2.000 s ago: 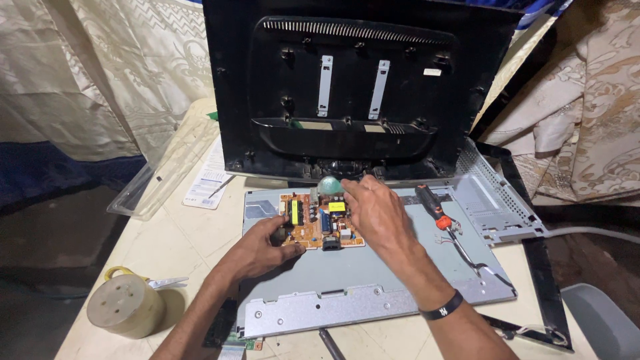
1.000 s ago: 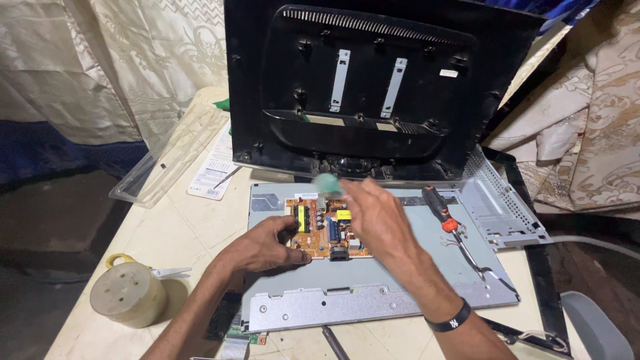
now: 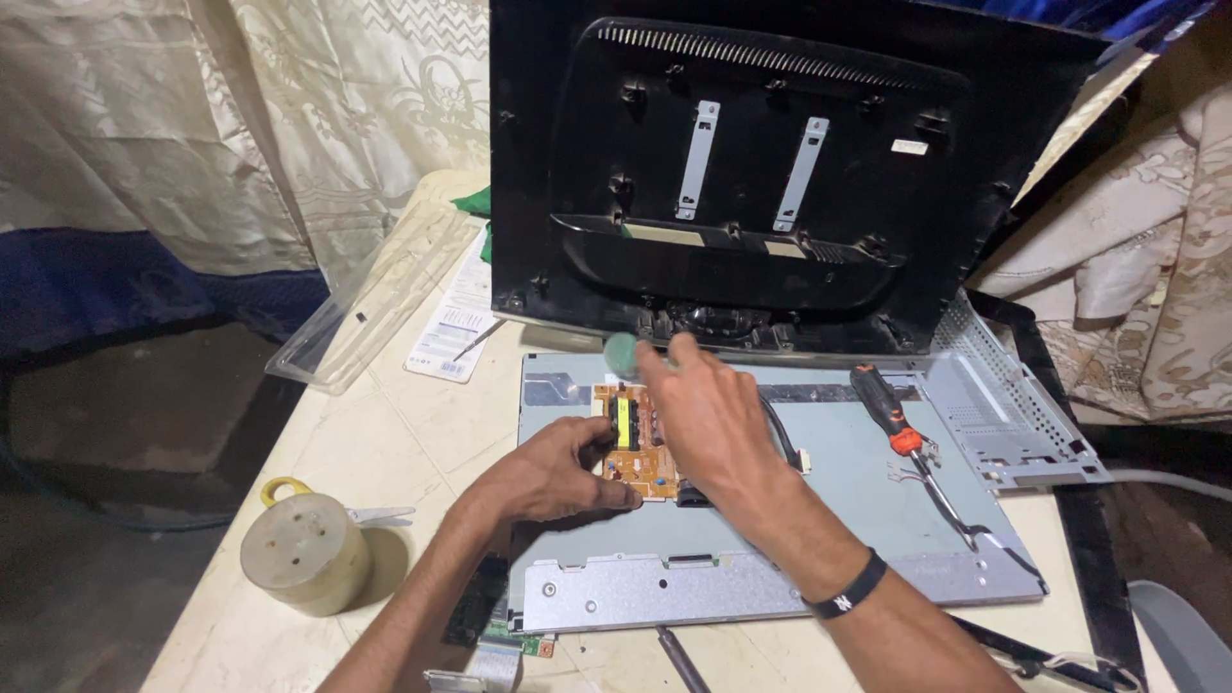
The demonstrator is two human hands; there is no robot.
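My left hand (image 3: 558, 472) grips the left edge of an orange-brown circuit board (image 3: 640, 468), thumb at its lower edge. The board carries a yellow-topped transformer (image 3: 625, 424) and lies on the grey back of a flat display panel (image 3: 857, 481). Over the board's right half is my right hand (image 3: 707, 414), with a blurred, round green-tipped object (image 3: 623, 354) at its fingertips; what it is cannot be told. A black cable with a white connector (image 3: 805, 461) comes out beside that hand. Right of it, a screwdriver with a black and red handle (image 3: 885, 414) lies on the panel.
A black plastic monitor back cover (image 3: 741, 279) stands upright behind the panel. A perforated metal shield (image 3: 1011, 404) lies at the right. On the left are a clear plastic package (image 3: 356, 318), a printed card (image 3: 448, 327), scissors (image 3: 385, 514) and a lidded cup (image 3: 306, 553). A green circuit board (image 3: 525, 639) lies near the front.
My right hand and the green-tipped object have shifted over the board, where the hand now covers more of its right half. My left hand stays at the board's left edge.
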